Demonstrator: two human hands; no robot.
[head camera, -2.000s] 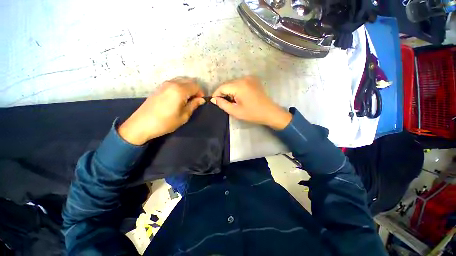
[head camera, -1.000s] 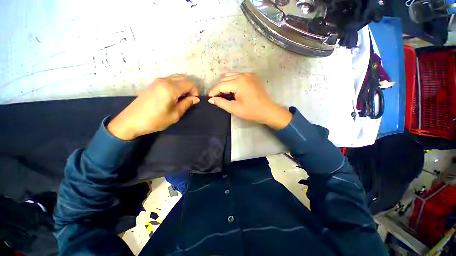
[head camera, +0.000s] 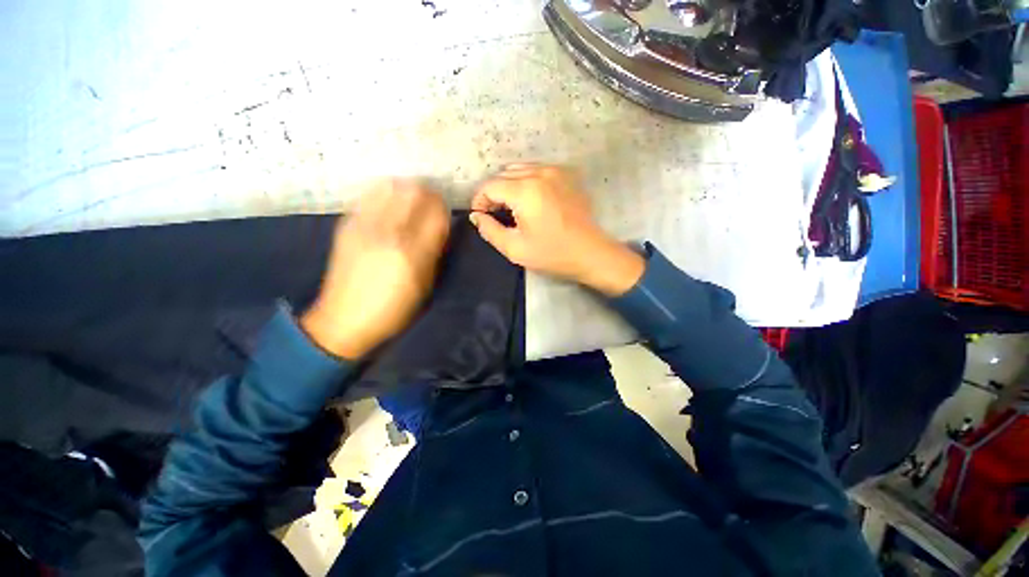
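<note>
A long black trouser leg (head camera: 169, 276) lies along the near edge of the table, its squared hem end (head camera: 510, 327) at the right. My right hand (head camera: 542, 222) pinches the far edge of the cloth near its right corner, between thumb and fingertips. My left hand (head camera: 389, 265) is blurred, over the cloth to the left of my right hand; its fingers are bent, and I cannot tell whether they hold the cloth.
A silver steam iron (head camera: 654, 56) stands at the table's far right. Beyond are a white cloth (head camera: 784, 271), dark-handled scissors (head camera: 846, 225) with maroon scraps, a blue tray (head camera: 891, 169) and a red basket (head camera: 987, 203). Crumpled black cloth (head camera: 56, 496) hangs at lower left.
My left hand has turned and come down nearer my body, its fingertips off the far edge where they were. My right hand stays at the far edge near the corner.
</note>
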